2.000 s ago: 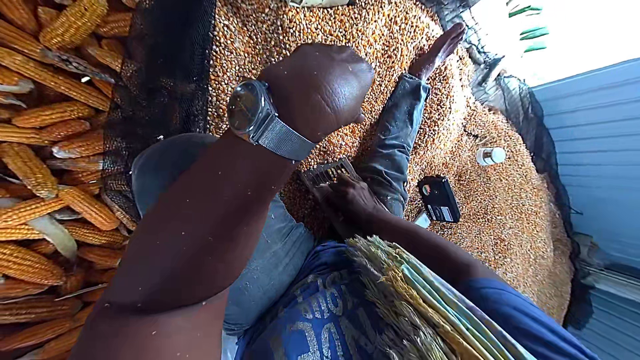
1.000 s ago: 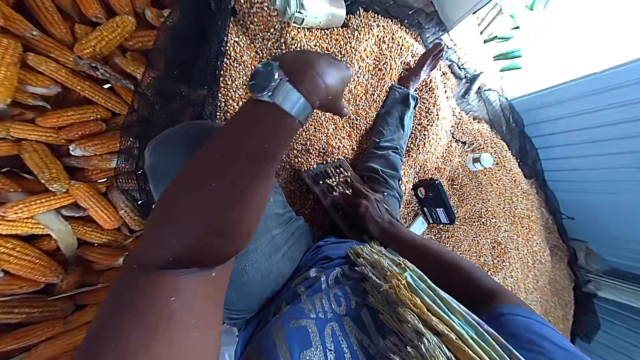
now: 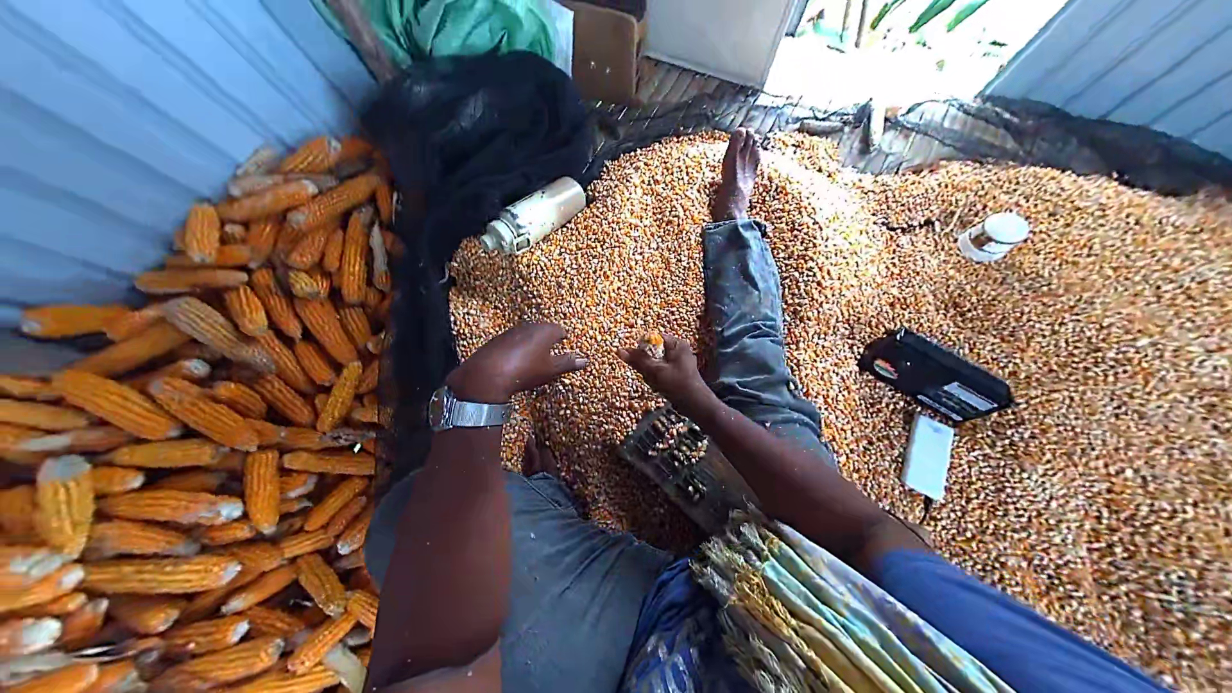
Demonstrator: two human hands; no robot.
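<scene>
My left hand, with a metal-band watch on the wrist, is raised over loose corn kernels, thumb apart from the fingers; nothing shows in it. To its right, my right hand grips a small piece of corn cob, its orange end showing above the fingers. Below the right hand, a dark slatted board with kernels lying on it slants between my legs, its near end by a fringed cloth. The two hands do not touch.
Whole corn ears are piled at left beside black netting. A flask lies on the kernels. At right are a white-lidded jar, a black box and a white power bank or phone. My outstretched leg crosses the kernels.
The right hand has moved off the slatted board and is now up beyond it with a cob piece. The left hand is lower, nearer the kernels. The view has swung to the left.
</scene>
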